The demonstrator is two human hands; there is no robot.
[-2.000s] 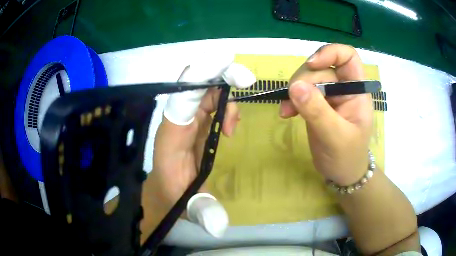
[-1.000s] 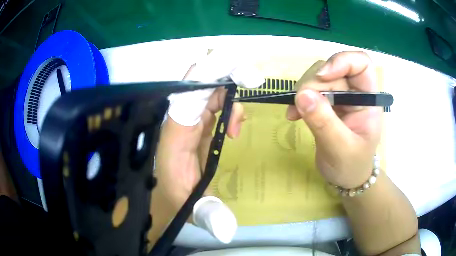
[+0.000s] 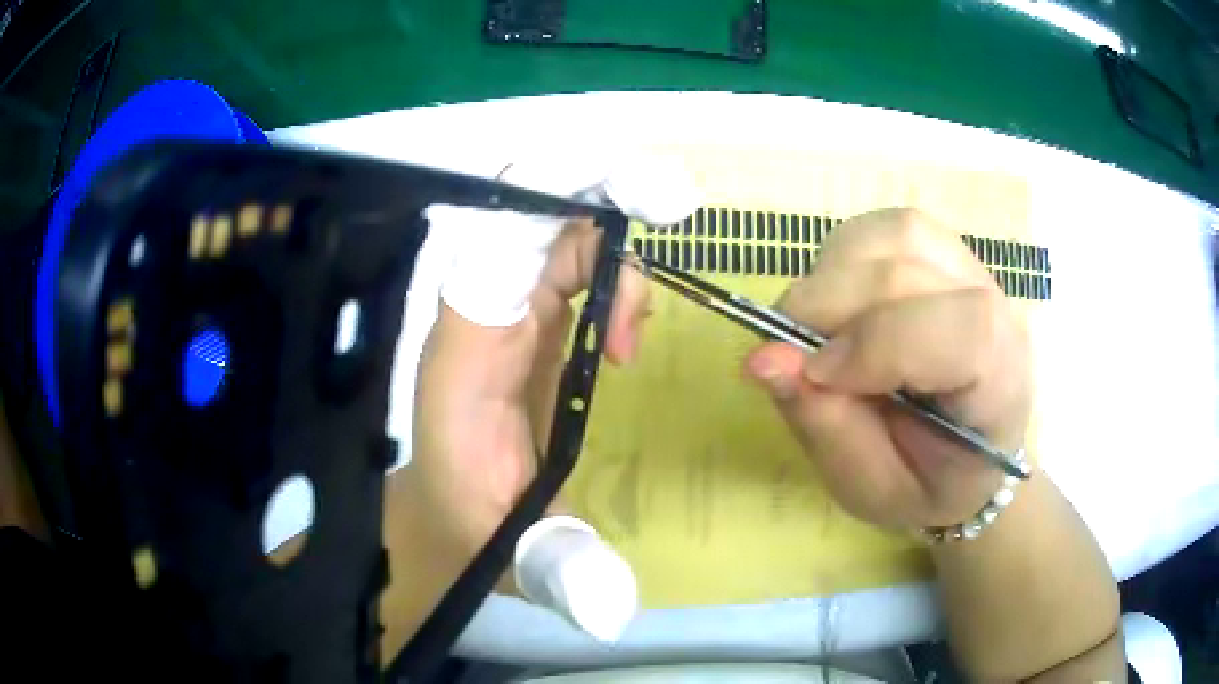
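My left hand (image 3: 488, 388), with white finger cots on some fingertips and the thumb, holds a black housing frame (image 3: 254, 441) tilted up at the left. Its solid end with holes and gold spots is near the camera, and its thin far rail (image 3: 583, 361) lies over my fingers. My right hand (image 3: 909, 361) holds dark tweezers (image 3: 729, 305), tips at the frame's far corner. Whether a pad is between the tips cannot be told. Two rows of small black pads (image 3: 749, 243) lie on the yellow sheet (image 3: 749, 494), partly hidden behind my right hand.
A blue tape roll (image 3: 167, 114) stands at the left, mostly hidden behind the housing frame. On the green surface (image 3: 882, 67) beyond the white pad (image 3: 1123, 348) lie other black frames, at the top middle (image 3: 628, 51), top right (image 3: 1152, 107) and far left (image 3: 83, 114).
My right hand has turned, so the tweezers now slant down to the right instead of lying nearly level. The held frame has tilted slightly. The frames on the green surface have shifted left.
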